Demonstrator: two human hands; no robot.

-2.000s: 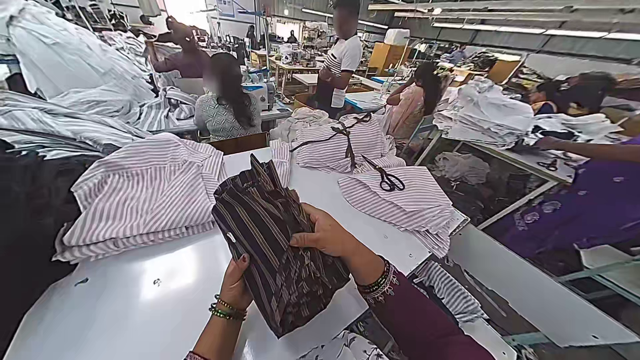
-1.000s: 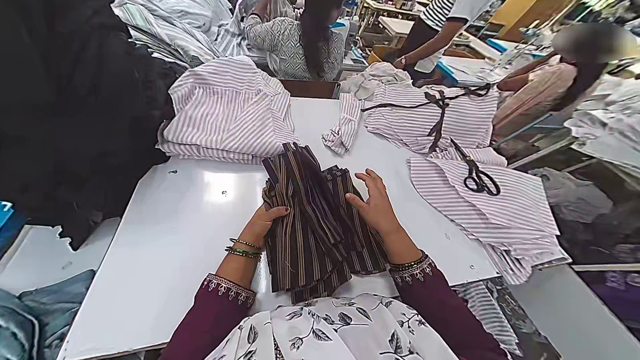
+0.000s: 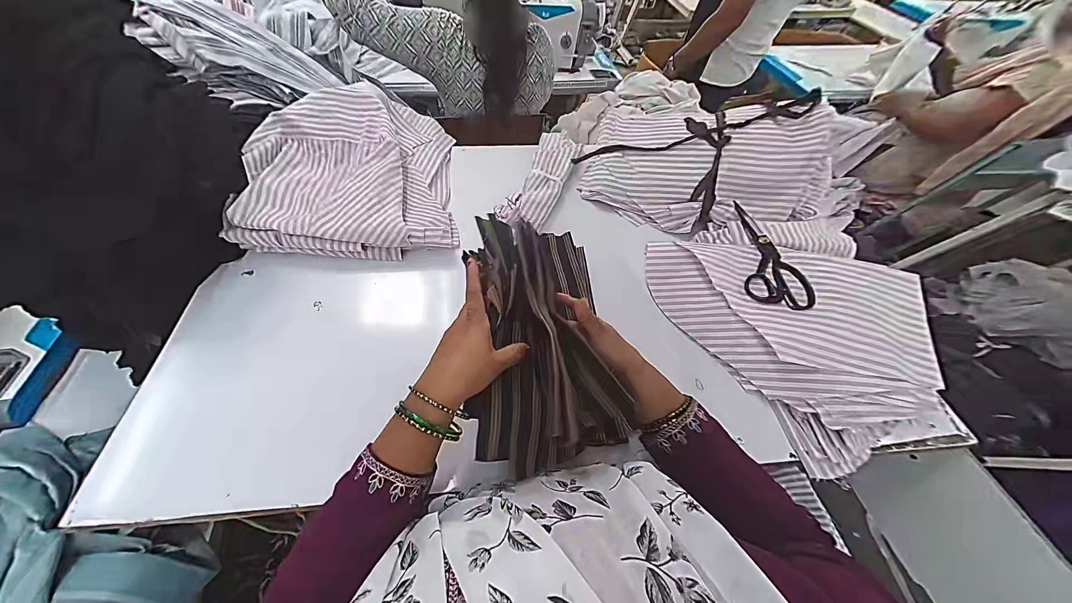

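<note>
A bunch of dark striped fabric pieces (image 3: 536,377) stands between my two hands at the near middle of the white table (image 3: 335,352). My left hand (image 3: 473,347) holds its left side, thumb across the front and fingers up along the edge. On the right side, my right hand (image 3: 599,335) grips the fabric with its fingertips partly hidden in the folds. Black-handled scissors (image 3: 775,272) rest on striped white cut panels (image 3: 821,327) to the right. A small tied striped roll (image 3: 543,180) lies just beyond the dark fabric.
Folded striped fabric (image 3: 343,176) is stacked at the back left. A striped bundle tied with a black strip (image 3: 712,163) lies at the back right. Black cloth (image 3: 100,167) hangs at the left. Beyond the table are a sewing machine (image 3: 561,29) and several people.
The dark fabric, earlier tilted and spread wider, is now gathered narrower and more upright between my hands. My right hand, apart from it with fingers spread a second ago, has closed in on it.
</note>
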